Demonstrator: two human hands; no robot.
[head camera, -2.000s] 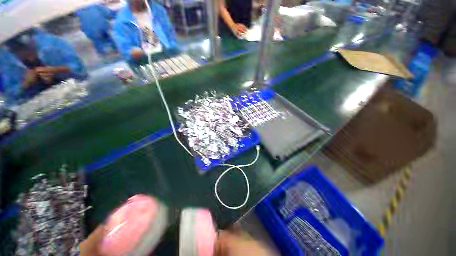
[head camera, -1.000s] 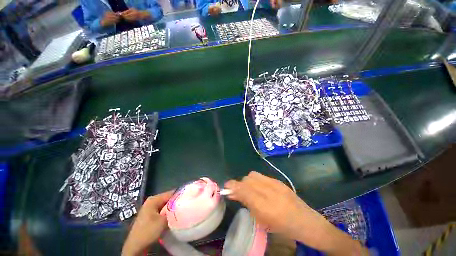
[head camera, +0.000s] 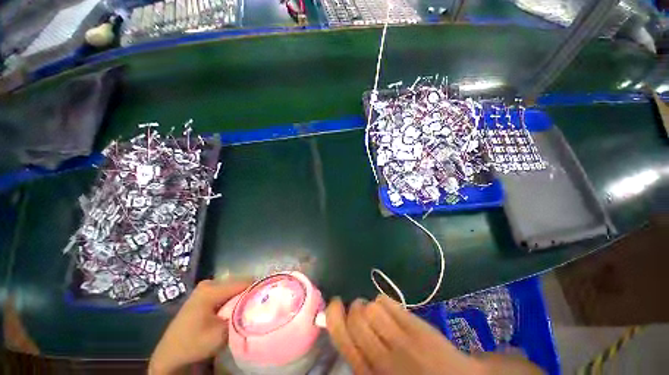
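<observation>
The pink headphones (head camera: 273, 322) are at the bottom middle, one round ear cup facing up with a pale glowing face; the rest is cut off by the lower edge. My left hand (head camera: 192, 329) holds the ear cup from its left side. My right hand (head camera: 385, 337) is at the cup's right side, its fingers closed on a small white plug (head camera: 320, 319) that touches the cup. The white cable (head camera: 440, 256) hangs from above, passes the right heap and loops on the bench beside my right hand.
Heaps of wired circuit boards lie left (head camera: 143, 220) and right (head camera: 425, 143), the right one in a blue tray (head camera: 469, 198). A grey shallow tray (head camera: 554, 205) adjoins it. A dark sheet (head camera: 62, 121) lies at the far left. A blue bin (head camera: 539, 322) holds boards below the bench edge.
The view has tilted down towards the bench. The ear cup has turned with its face more upward, and the second cup has gone mostly out of view. My right hand is still at the plug.
</observation>
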